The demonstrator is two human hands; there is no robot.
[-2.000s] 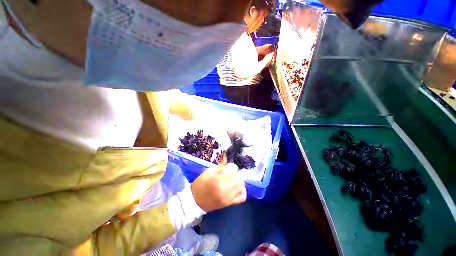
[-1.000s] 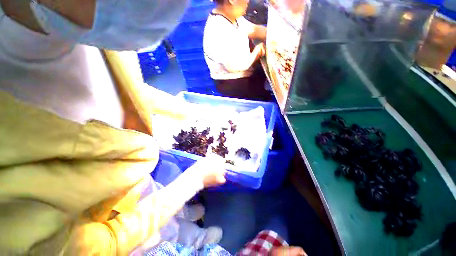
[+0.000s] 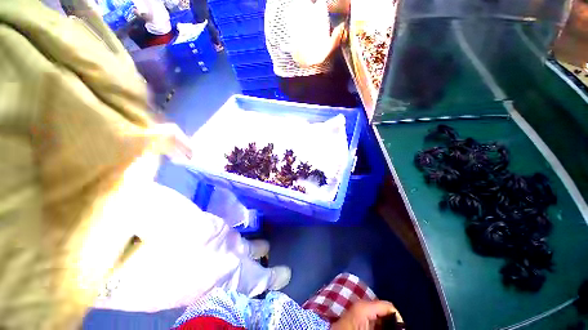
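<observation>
My left hand (image 3: 364, 314) is at the bottom edge, partly cut off, with a blue patterned sleeve behind it. Its fingers are closed round a small dark piece (image 3: 389, 321), whose shape I cannot make out. My right hand is not in view. A heap of black spiky pieces (image 3: 493, 206) lies on the green bench (image 3: 412, 193) to the right. A shallow blue tray (image 3: 277, 195) with a white liner holds a small heap of dark brown spiky pieces (image 3: 258, 162). A coworker's hand (image 3: 173, 142) is at the tray's left side.
The coworker in a yellow-green jacket (image 3: 71, 129) stands at the left. A clear divider panel (image 3: 445, 71) crosses the bench. Another worker (image 3: 300, 42) sits beyond the tray, beside stacked blue crates (image 3: 238, 38). A red-and-white checked apron (image 3: 338, 295) shows at the bottom.
The coworker has moved from leaning over the tray to further left, and the masked face has left view. The coworker's nearer hand has left the tray. My left hand shows more, now with the dark piece.
</observation>
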